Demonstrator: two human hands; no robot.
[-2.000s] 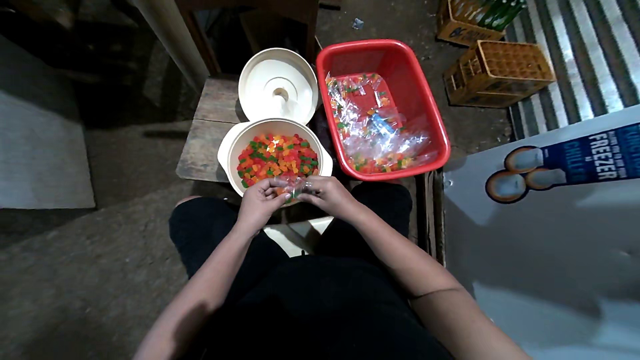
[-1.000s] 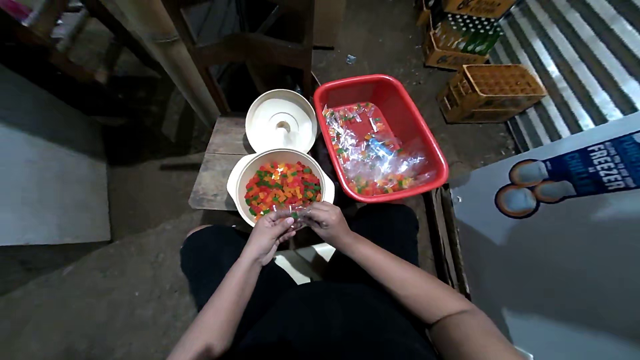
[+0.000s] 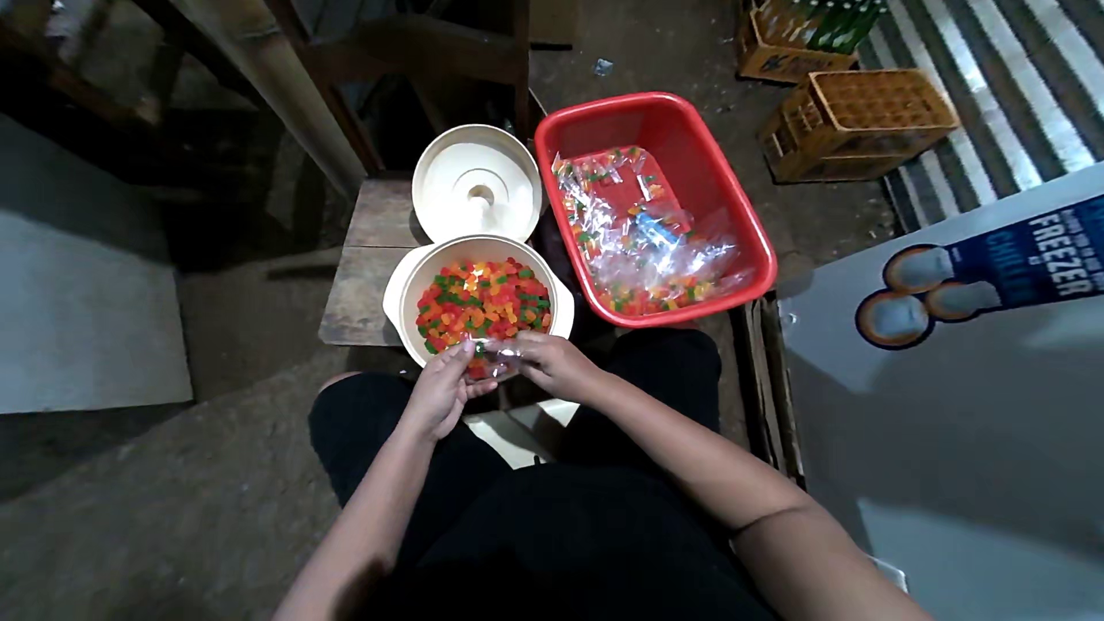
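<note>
A cream plastic bowl [image 3: 412, 274] with side handles holds many small red, orange, yellow and green candies [image 3: 483, 300]. Over its near rim, my left hand [image 3: 442, 386] grips one side of a small clear plastic bag [image 3: 490, 360] that has something reddish inside. My right hand [image 3: 559, 366] pinches the other side of the same bag. Behind the bowl lies a round cream lid [image 3: 453, 177] with a central knob. At its right stands a red plastic basin [image 3: 711, 164] containing many small clear packets of candy and loose clear plastic bags [image 3: 668, 254].
Bowl and lid rest on a wooden bench [image 3: 358, 293]. A wooden chair [image 3: 423, 43] stands behind. Plastic bottle crates [image 3: 880, 108], one with green bottles, are at the back right. A white freezer [image 3: 931, 431] is at the right, close to the basin, and a pale panel [image 3: 86, 285] at the left.
</note>
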